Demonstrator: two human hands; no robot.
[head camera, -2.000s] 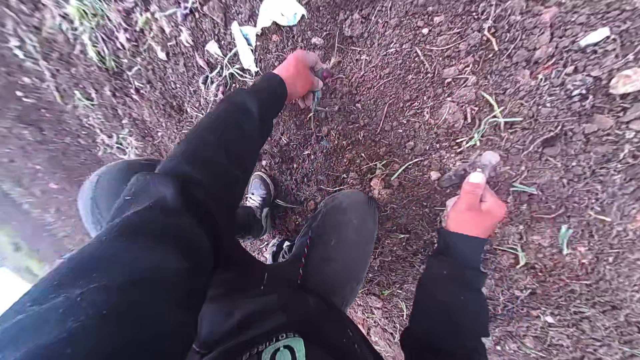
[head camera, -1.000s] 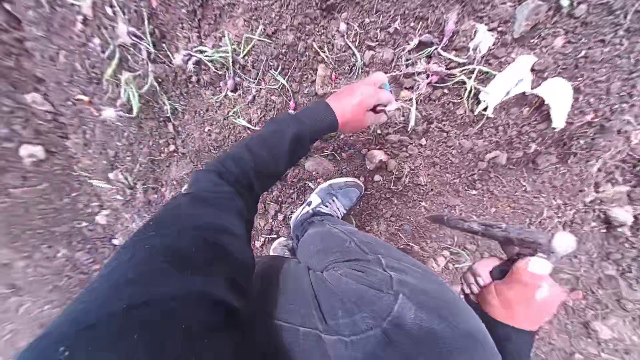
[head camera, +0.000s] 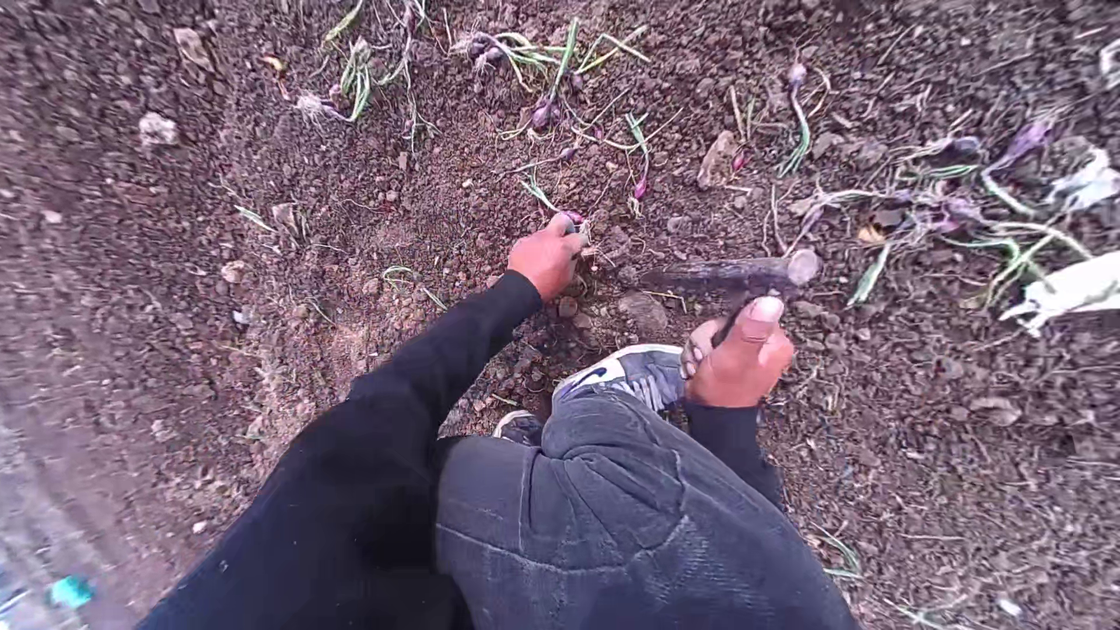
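My left hand (head camera: 549, 258) is at the soil in the middle of the view, its fingertips closed on a small purple onion bulb (head camera: 573, 217) with green leaves. To its right, my right hand (head camera: 739, 354) grips the handle of a hand hoe, thumb up; the tool's dark, dirt-covered head (head camera: 717, 273) points left, low over the soil, with a round, pale end at its right. Most of the handle is hidden in my fist. Beyond my left hand lie loose purple onions, among them a bulb (head camera: 542, 115) and a smaller one (head camera: 640, 187).
More onion plants (head camera: 354, 83) lie at the upper left and in a tangle (head camera: 958, 210) at the right, beside torn white plastic (head camera: 1081, 289). Stones (head camera: 717, 159) dot the brown soil. My sneaker (head camera: 626, 372) stands just below the tool. A teal object (head camera: 72, 591) is at the lower left.
The view has shifted a lot. My right hand has brought the tool up closer to my left hand, near the shoe. My left hand is now at a bulb on the soil.
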